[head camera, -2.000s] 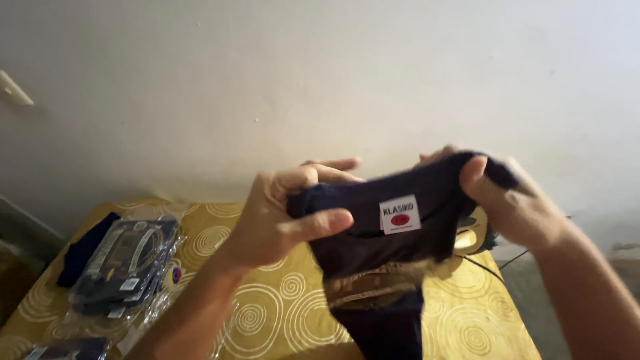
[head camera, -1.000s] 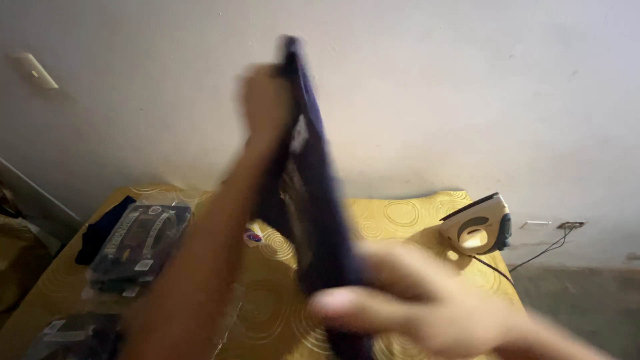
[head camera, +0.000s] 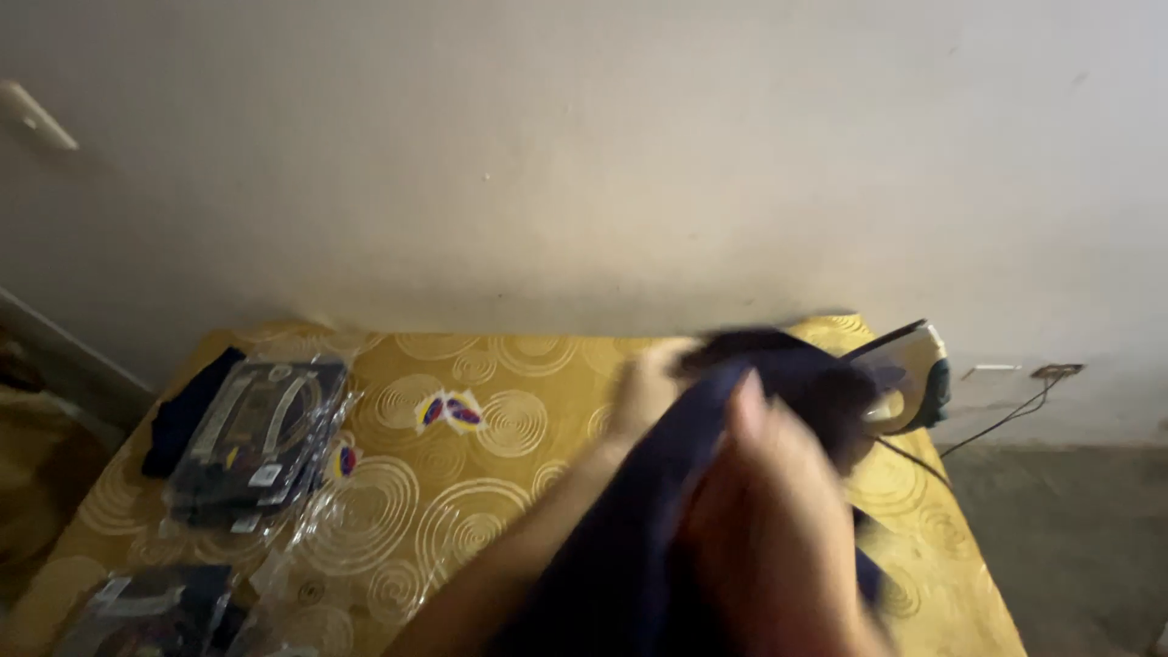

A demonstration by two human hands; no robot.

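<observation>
A dark navy fabric garment (head camera: 630, 511), blurred by motion, hangs between my hands over the right part of the table. My right hand (head camera: 776, 493) grips it with the thumb pointing up along the cloth. Behind the garment, my left hand (head camera: 652, 388) is at its far side, partly hidden and blurred; its fingers cannot be made out. Dark folds of the cloth overlap the view of a clothes iron (head camera: 899, 379) that stands at the table's back right.
Clear plastic packs of dark clothing (head camera: 260, 438) lie at the left of the table (head camera: 511, 474), another pack (head camera: 146, 616) nearer. Small printed stickers (head camera: 447, 412) lie mid-table. A cord (head camera: 999, 424) runs from the iron to a wall socket (head camera: 1058, 370).
The garment, spread with its label showing two seconds ago, was upright and edge-on one second ago. It now slants to the right, and my left hand has come down and to the right.
</observation>
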